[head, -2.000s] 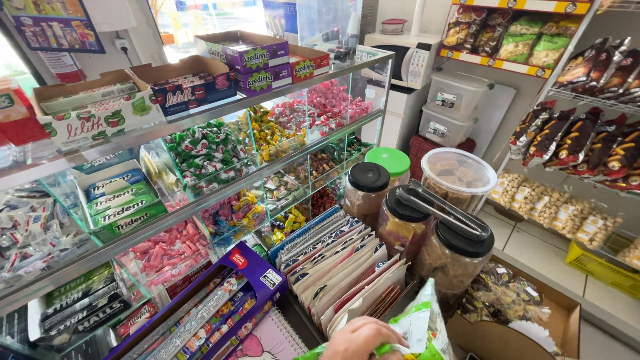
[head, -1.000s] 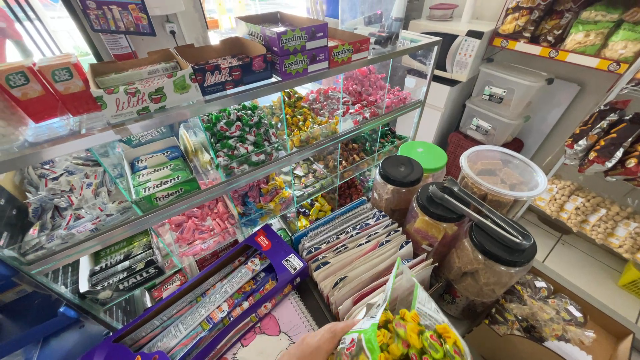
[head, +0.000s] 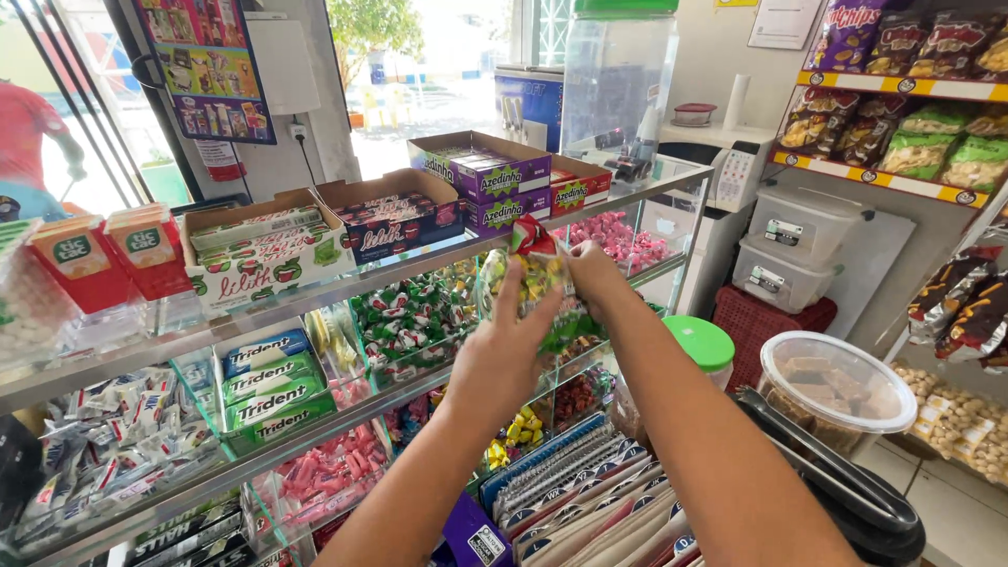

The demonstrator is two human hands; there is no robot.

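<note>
My left hand [head: 512,339] and my right hand [head: 594,272] grip a plastic bag of yellow-wrapped candies [head: 535,279], one on each side. The bag has a red part on top and a green one at its lower end. Both hands hold it at the upper opening of the glass display case, over the compartments. Behind the left hand lie green, white and red wrapped candies [head: 409,315]. To the right of the bag is a compartment of pink wrapped candies [head: 618,236]. Loose yellow candies [head: 516,429] lie in a lower compartment. Whether the bag touches the candies below is hidden.
Open candy boxes [head: 394,216] and a tall clear jar [head: 614,94] stand on the case's top. Alphabetical file dividers [head: 598,504], a green-lidded jar [head: 701,342], a clear tub [head: 835,382] and black tongs [head: 827,465] are near my forearms. Snack shelves [head: 890,165] stand at the right.
The candy bag has gone from above the file dividers, low in view, up to the display case. Both hands now hold it, where one hand showed at it before. The view has tilted up.
</note>
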